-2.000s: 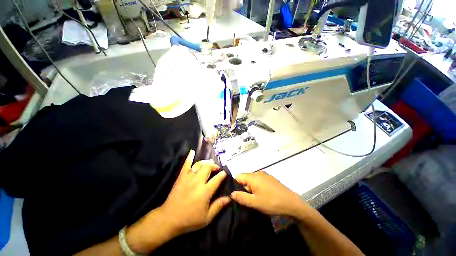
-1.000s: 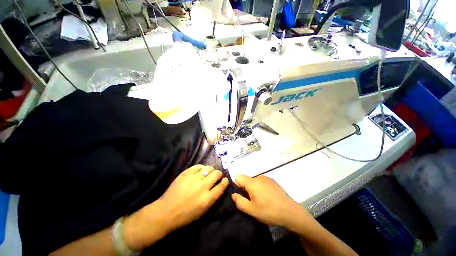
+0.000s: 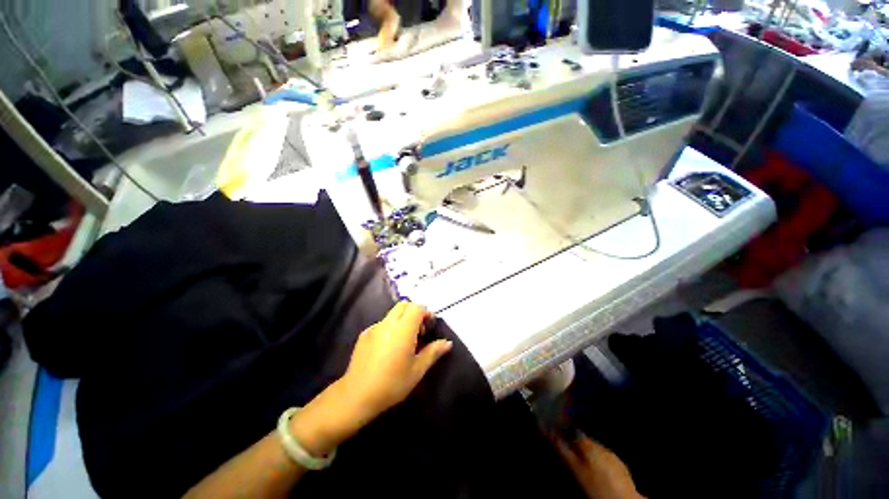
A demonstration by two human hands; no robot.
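A large black garment [image 3: 224, 322] lies heaped left of and in front of the white JACK sewing machine [image 3: 546, 166]. Its edge runs up to the presser foot area [image 3: 390, 229]. My left hand [image 3: 390, 356], with a pale bangle on the wrist, rests on the garment edge just in front of the metal plate, thumb spread; the fingertips pinch or press the cloth there. My right hand [image 3: 590, 463] is low at the bottom edge, below the table front, dark and partly cut off; what its fingers do is hidden.
A slim dark tool [image 3: 466, 222] lies on the machine bed. A dark upright phone [image 3: 616, 24] stands above the head with a cable hanging down. A blue crate [image 3: 755, 375] with dark cloth is on the lower right. Part of another person's arm [image 3: 388, 21] shows at the back.
My right hand has left the seam and dropped down right below the table. My left hand stays on the cloth edge. The view has shifted, so the machine appears further left.
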